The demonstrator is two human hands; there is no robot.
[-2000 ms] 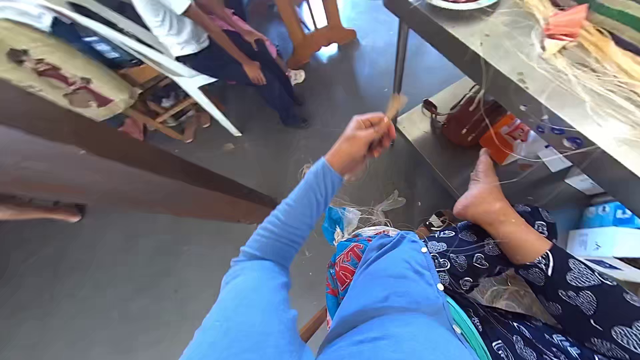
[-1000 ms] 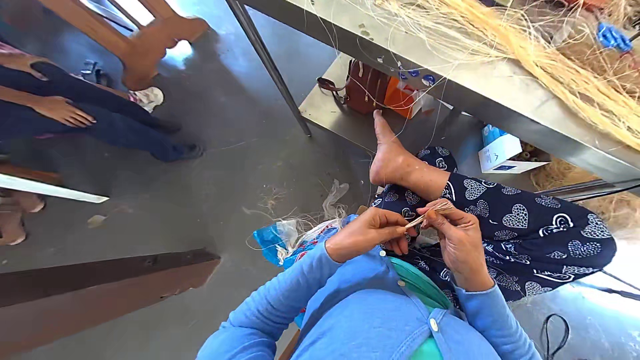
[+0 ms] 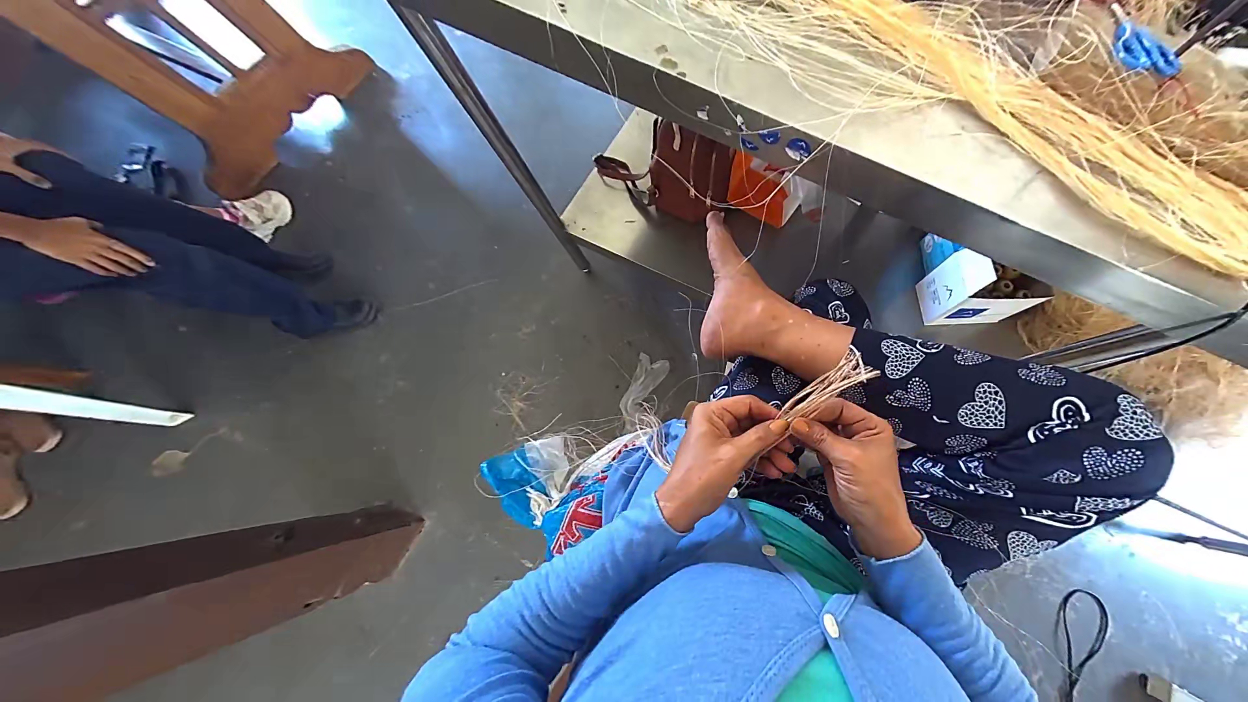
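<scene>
Over my lap, my left hand (image 3: 726, 448) and my right hand (image 3: 858, 463) meet at the fingertips around a small bundle of pale plant fibre strands (image 3: 829, 385). The bundle's looped or cut ends fan out up and to the right, above my bare ankle. Thumbs and forefingers of both hands pinch its lower part; the portion below is hidden by my fingers. Loose fibres trail from a blue and red plastic bag (image 3: 580, 507) beside my left forearm. A long hank of yellowish fibre (image 3: 1053, 117) lies on the metal table (image 3: 936, 146) above.
Blue-handled scissors (image 3: 1146, 49) lie among fibres on the table. On its lower shelf are a brown leather bag (image 3: 690, 171), an orange bag (image 3: 765, 190) and a white box (image 3: 975, 288). A brown beam (image 3: 214, 585) is at lower left. Another person's legs (image 3: 195, 253) are at left.
Two seconds ago one hand was raised away from my lap; now both hands are together over it. More of the strand bundle shows than one second ago. The view has swung right.
</scene>
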